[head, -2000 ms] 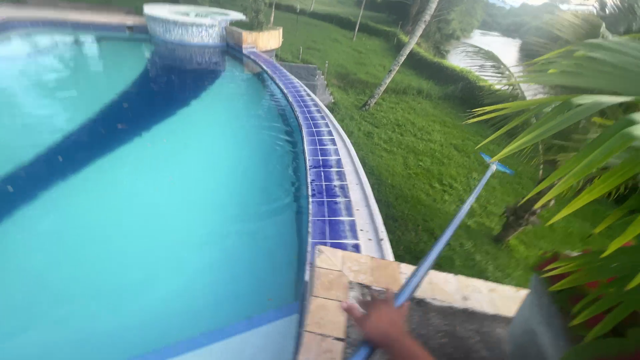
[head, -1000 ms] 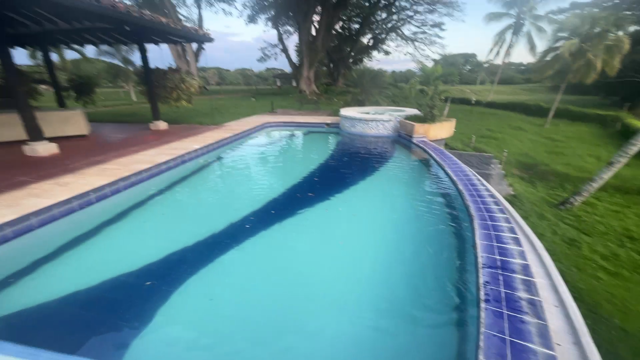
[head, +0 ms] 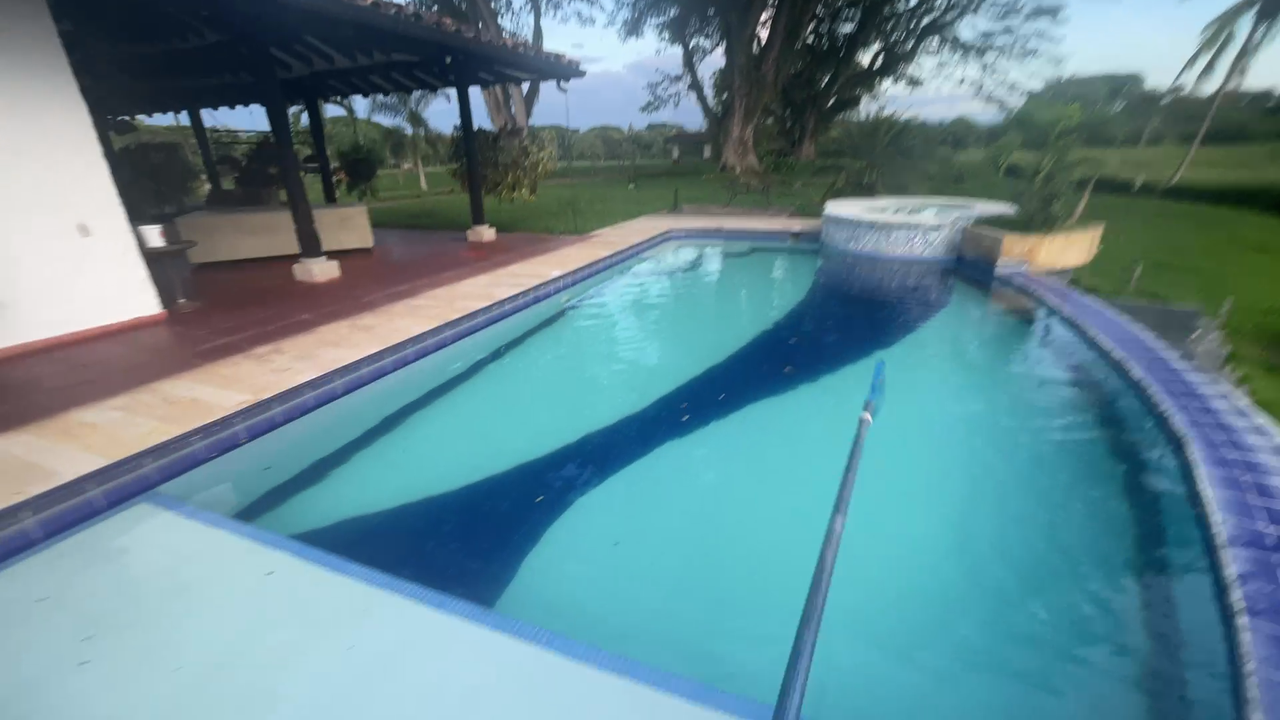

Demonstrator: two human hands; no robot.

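Neither of my hands is in view. A long blue-grey pole [head: 832, 560] rises from the bottom edge, right of centre, and reaches out over the swimming pool [head: 690, 500]. At its far end is a blue tool head [head: 877, 388], seen nearly edge-on and blurred; whether it touches the water cannot be told. The pole's near end is cut off by the frame. Small dark and pale bits of debris show on the pool's dark blue band [head: 600, 455] and on the pale shallow ledge [head: 230, 620].
Purple-blue tiled rims edge the pool at left [head: 330, 405] and right [head: 1190, 400]. A round mosaic-sided basin [head: 885, 230] and a planter [head: 1040, 248] stand at the far end. A pale stone walkway [head: 250, 390], dark posts [head: 290, 175] and a white wall [head: 70, 200] lie left.
The view has swung left and up, away from the palm leaves. The pole, beyond the right rim over the grass two seconds ago, now reaches over the pool. The hand seen on it then is out of view.
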